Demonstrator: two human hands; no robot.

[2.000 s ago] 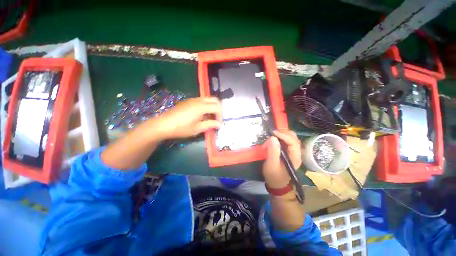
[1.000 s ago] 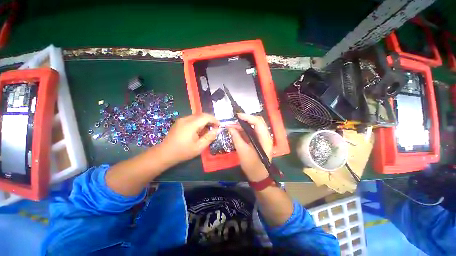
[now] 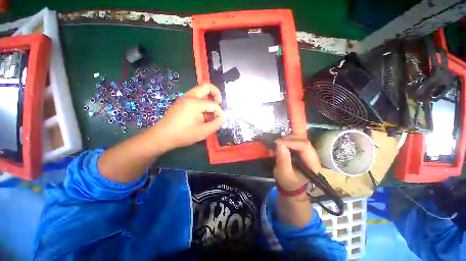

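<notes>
An open-backed tablet (image 3: 250,66) lies in a red-orange frame (image 3: 301,76) in front of me. Its silver battery fills the upper part; a shiny board is at the near end. My left hand (image 3: 191,117) is over the frame's left side, thumb and fingertips together near the board's left end; whether a small part is between them cannot be told. My right hand (image 3: 296,163) is at the near right corner, closed on the dark handle of a soldering iron (image 3: 324,186). The iron's tip is blurred over the board. A pile of small wired components (image 3: 135,99) lies left of the frame.
A white cup of silvery shavings (image 3: 349,153) stands on cardboard (image 3: 386,158) at right, near a round-grilled fan (image 3: 340,102). More framed tablets are at far left (image 3: 33,107) and far right (image 3: 419,163). A black block (image 3: 134,53) is above the pile. White grid trays (image 3: 66,112) show.
The iron has swung from over the battery to the near right corner as my right hand moved right. My left hand has separated from it. The whole view has shifted slightly.
</notes>
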